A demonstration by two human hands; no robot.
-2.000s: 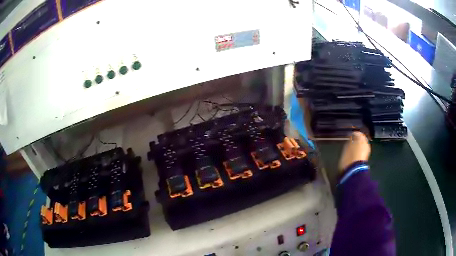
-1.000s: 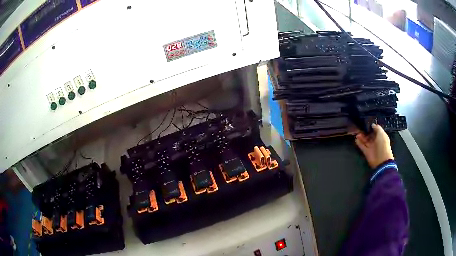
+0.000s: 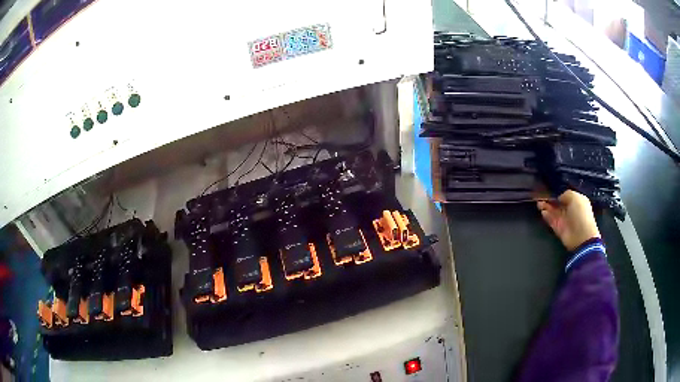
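Note:
My right hand, bare with a purple sleeve, is at the near edge of the pile of remotes on the right. Its thumb and fingers are bent against the pile, and a dark shape beyond the fingertips blends into it; whether it grips a remote cannot be told. The right test fixture holds remotes in its slots except the rightmost, where the orange clamp is bare. The left test fixture also holds remotes; its leftmost orange clamps look uncovered. My left hand is not in view.
The white test machine overhangs both fixtures, with a small label panel and green buttons. Thin wires hang behind the fixtures. A red-lit switch is at the machine's lower front. A dark cable crosses beyond the pile.
My right hand has moved up to the near edge of the pile and stays there, shifting slightly within the last second. The camera view has shifted. The loaded fixtures look unchanged.

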